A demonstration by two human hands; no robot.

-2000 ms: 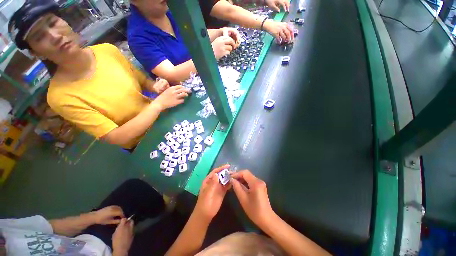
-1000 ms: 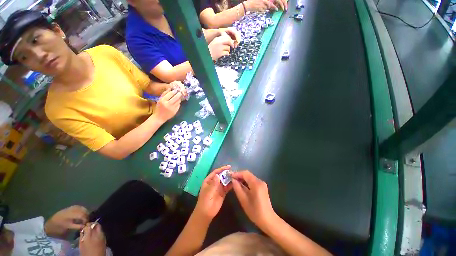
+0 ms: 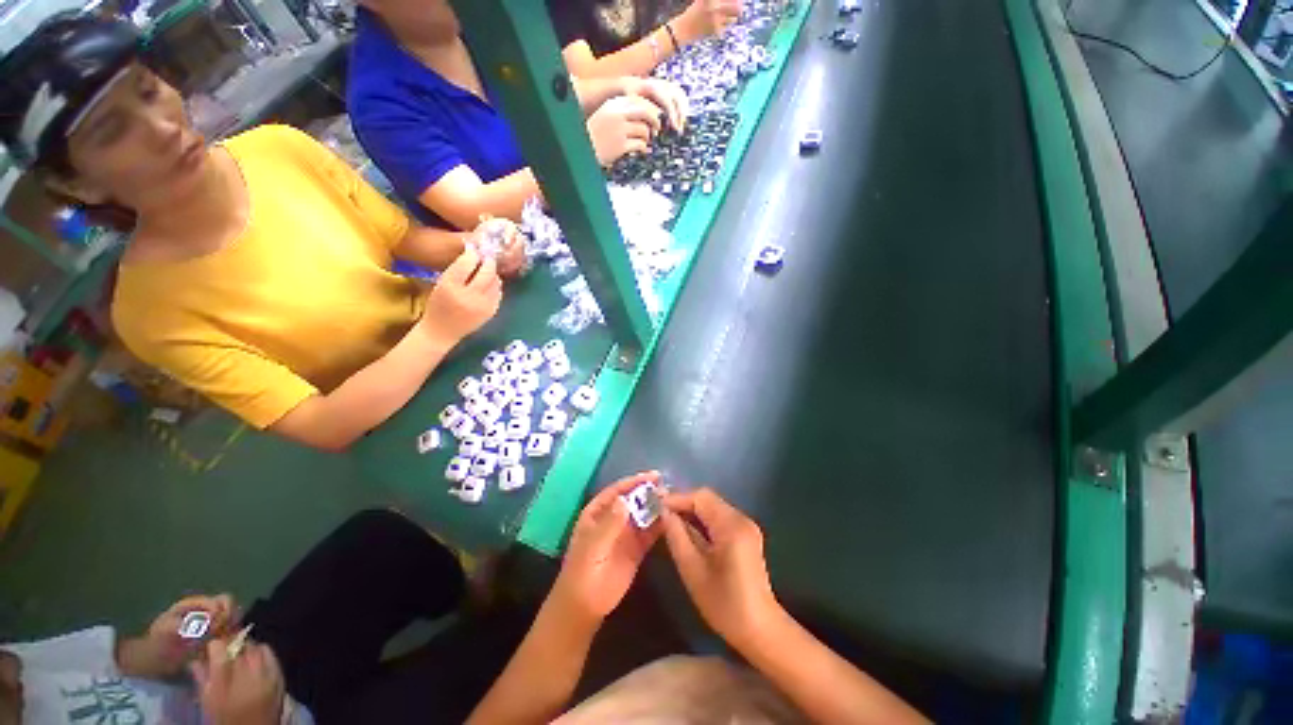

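Observation:
A small white squarish unit with a dark centre point(image 3: 642, 504) is held up over the near left edge of the belt. My left hand point(image 3: 604, 550) grips it from the left with fingers and thumb. My right hand point(image 3: 720, 561) is at its right side, thumb and index fingertips together against or very near it; whether a tiny piece is pinched there is too small to tell. A loose pile of similar white units point(image 3: 499, 422) lies on the green side table point(image 3: 392, 473), left of my hands.
Dark conveyor belt point(image 3: 908, 368) carries single units point(image 3: 770, 257). A green post point(image 3: 584, 184) slants up beside a clear, crumpled heap point(image 3: 652, 227). Green frame rails point(image 3: 1085, 354) run along the right. Several people sit on the left; one at lower left holds a white unit point(image 3: 194, 625).
The units on the belt have moved away from me. My hands stay nearly in place around the unit. The person in yellow has lifted clear pieces; the lower-left person's hands have moved left.

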